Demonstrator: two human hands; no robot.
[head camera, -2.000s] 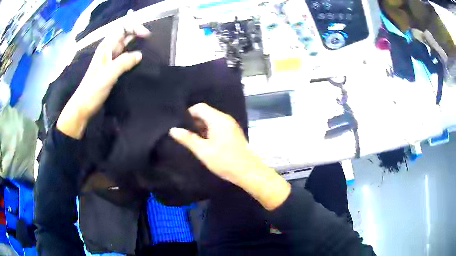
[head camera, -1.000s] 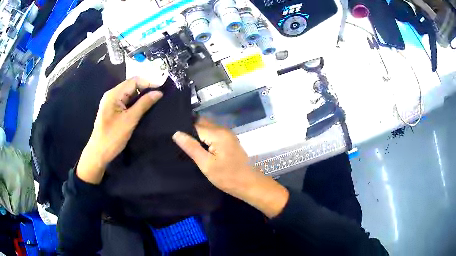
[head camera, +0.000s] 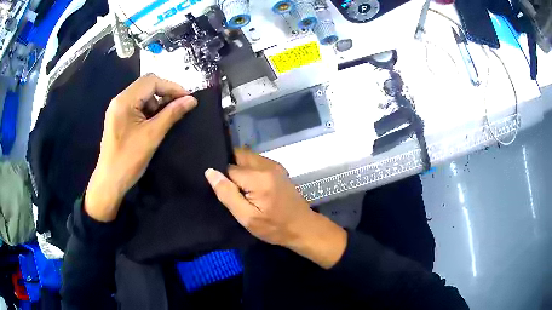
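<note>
A black garment body (head camera: 181, 163) lies over the table's left part and hangs over the front edge toward the lap. Its upper right corner meets the presser foot and needle area (head camera: 209, 57) of the white overlock machine (head camera: 175, 13). My left hand (head camera: 136, 133) pinches the fabric's upper edge between thumb and fingers, just left of and below the needle area. My right hand (head camera: 260, 197) holds the fabric's right edge lower down, thumb on top; its fingertips are partly hidden under the cloth.
Right of the fabric are the trimmings opening (head camera: 278, 121), a yellow warning label (head camera: 295, 57) and tension dials (head camera: 305, 15). A tape measure (head camera: 363, 175) runs along the front edge. Tweezers or snips (head camera: 466, 57) and black waste (head camera: 393, 124) lie right. A blue crate (head camera: 209, 269) sits below.
The fabric has gone from bunched up in my hands to flat, with its corner at the needle area. My left hand has moved right, then slightly back left. The machine shows higher in view.
</note>
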